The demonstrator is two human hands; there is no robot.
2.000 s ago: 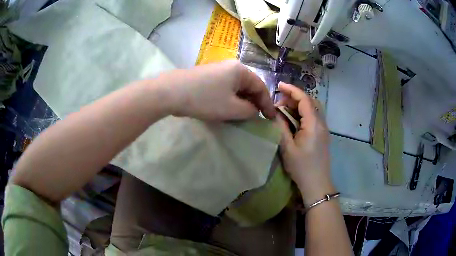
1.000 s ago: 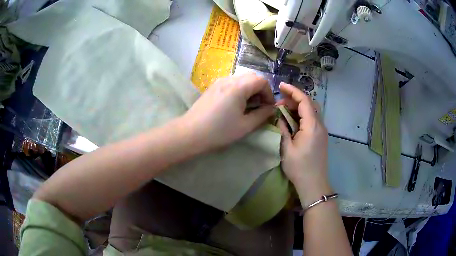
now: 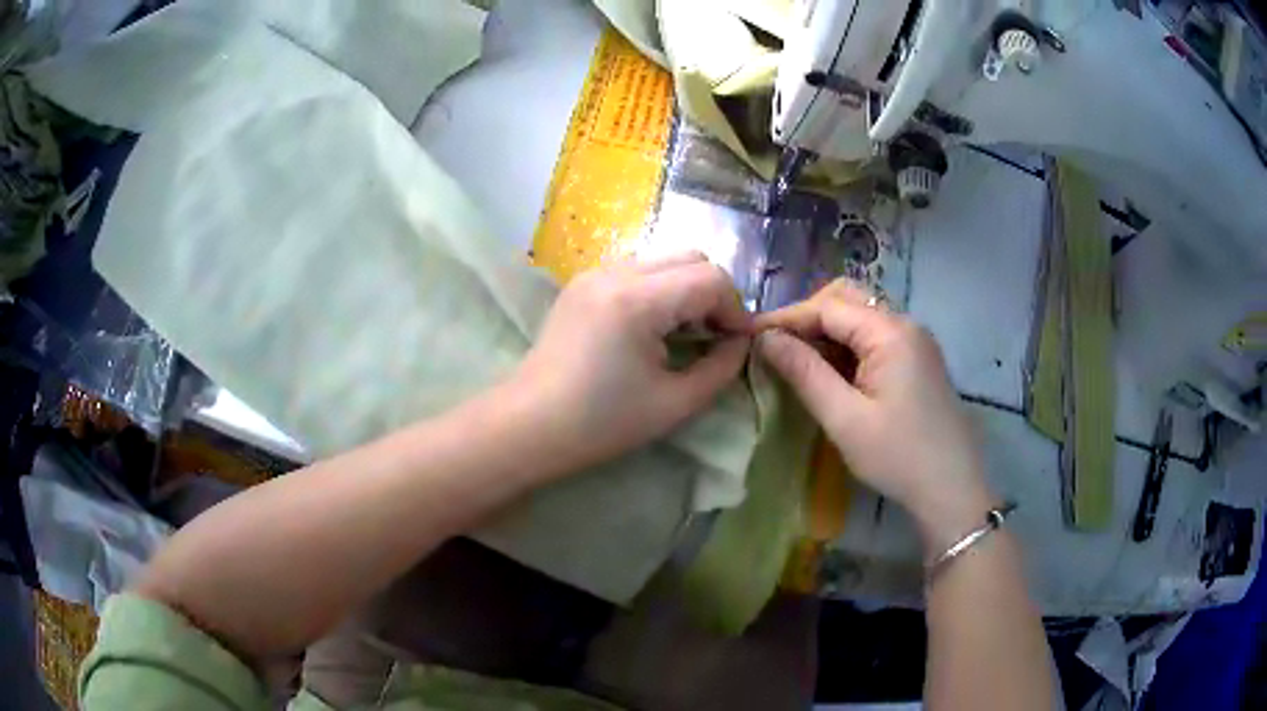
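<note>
A large pale grey-green sleeve panel (image 3: 299,236) spreads from the upper left down under my left forearm to the table's front edge. A darker olive cuff band (image 3: 750,535) hangs from my fingertips beside the panel's end. My left hand (image 3: 639,347) pinches the panel's edge between thumb and forefinger. My right hand (image 3: 868,382) pinches the band's top edge, its fingertips touching those of my left hand. Both hands are just in front of the needle and presser foot (image 3: 787,170). The exact overlap of the cloth edges is hidden by the fingers.
The white sewing machine head (image 3: 862,70) stands at the top, with sewn pieces (image 3: 716,63) heaped behind the needle. Spare cuffs (image 3: 1094,347) and dark thread snips (image 3: 1152,475) lie at right. Yellow-orange tape (image 3: 605,153) marks the table. Clear plastic sheeting (image 3: 104,340) lies at left.
My right hand has turned and shifted slightly right, and its fingertips have come down to meet my left hand's. The olive band now hangs straighter and narrower. My left forearm has moved lower and right.
</note>
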